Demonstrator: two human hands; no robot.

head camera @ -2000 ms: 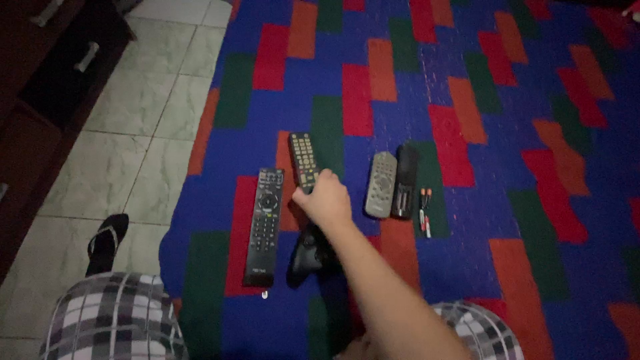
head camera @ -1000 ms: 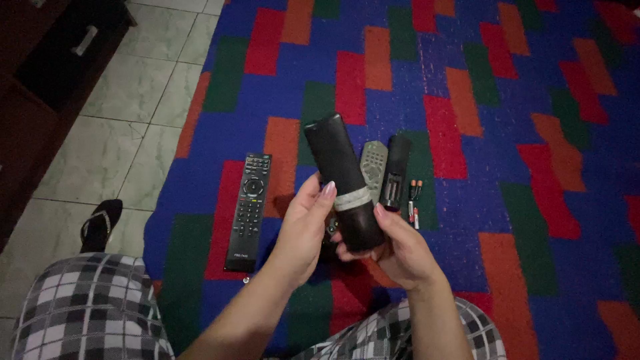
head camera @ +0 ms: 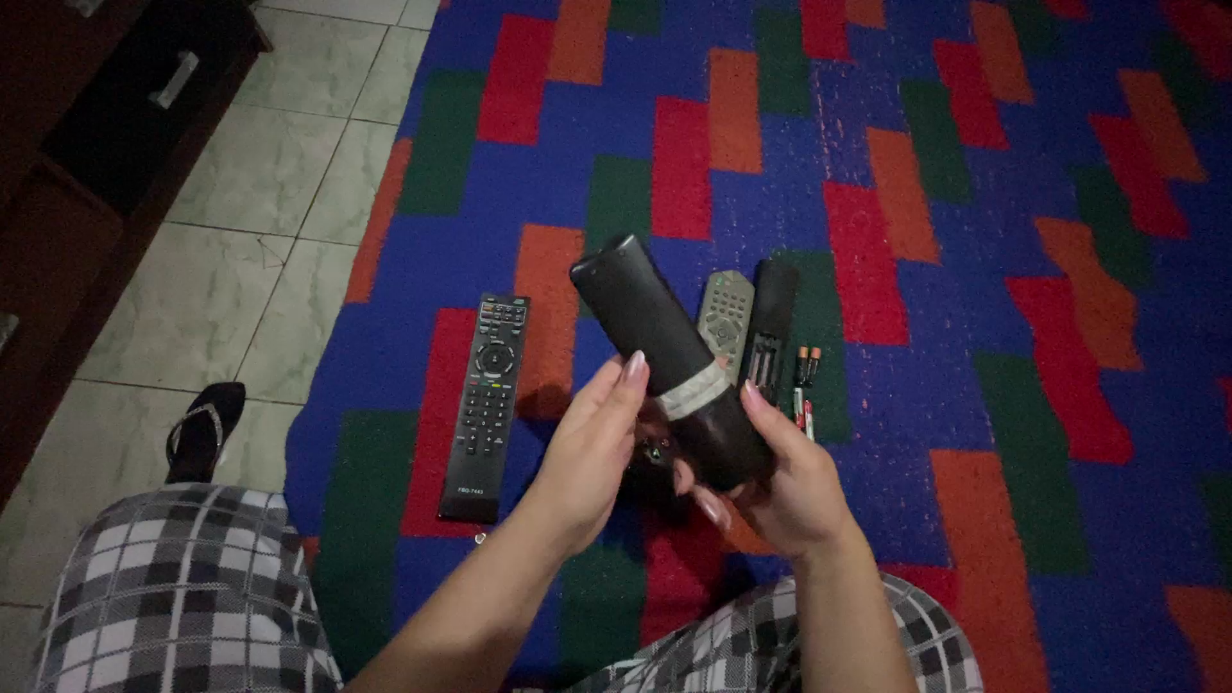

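Both my left hand (head camera: 592, 457) and my right hand (head camera: 794, 472) hold a black remote control (head camera: 650, 313), back side up, with a band of light tape around its lower part. Left of it a long black remote control (head camera: 489, 409) lies with its buttons up. Beyond my right hand's fingers are a grey remote control (head camera: 727, 313) and a black remote (head camera: 775, 303), whose battery compartment shows uncovered. Several small batteries (head camera: 808, 366) lie to its right. A dark object under my hands is mostly hidden.
A multicoloured woven cover (head camera: 770, 202) bears these things. A small shiny piece (head camera: 480, 538) lies below the long remote. At the left are floor tiles (head camera: 260, 178), dark furniture with a handle (head camera: 173, 79), and a foot in a black sandal (head camera: 204, 433).
Two seconds ago one hand was on a remote lying buttons up on the cover. A second ago both hands held the taped remote, raised and back side up, much as now.
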